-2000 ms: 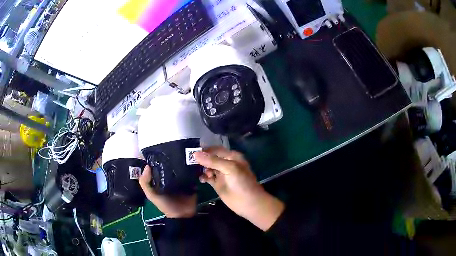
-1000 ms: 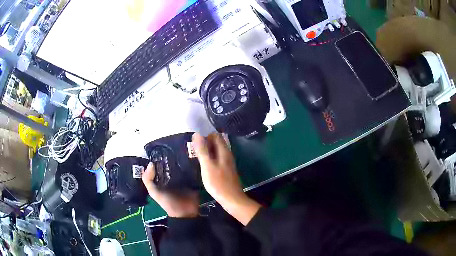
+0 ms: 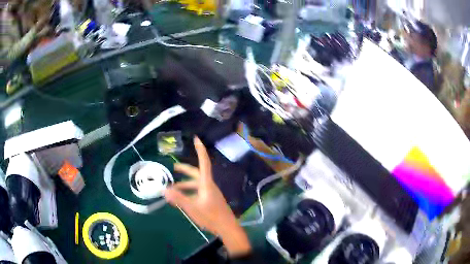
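One bare hand shows, blurred; it appears to be my left hand. Its fingers are apart, over the bench at the right edge of a white label roll. No held object can be made out. A loose white strip curves around the roll's left side. Two white-and-black dome cameras stand at the lower right, one whole and one cut by the bottom edge. My right hand is not in view.
A yellow tape roll with white bits inside lies lower left, beside a thin yellow stick. An orange-and-white box and white camera units are at left. Cables, keyboard and monitor are at right. A person shows upper right.
The view has swung left, so the cameras now lie lower right. The hands have left the camera they were on; one hand is now by the label roll and the other is out of view.
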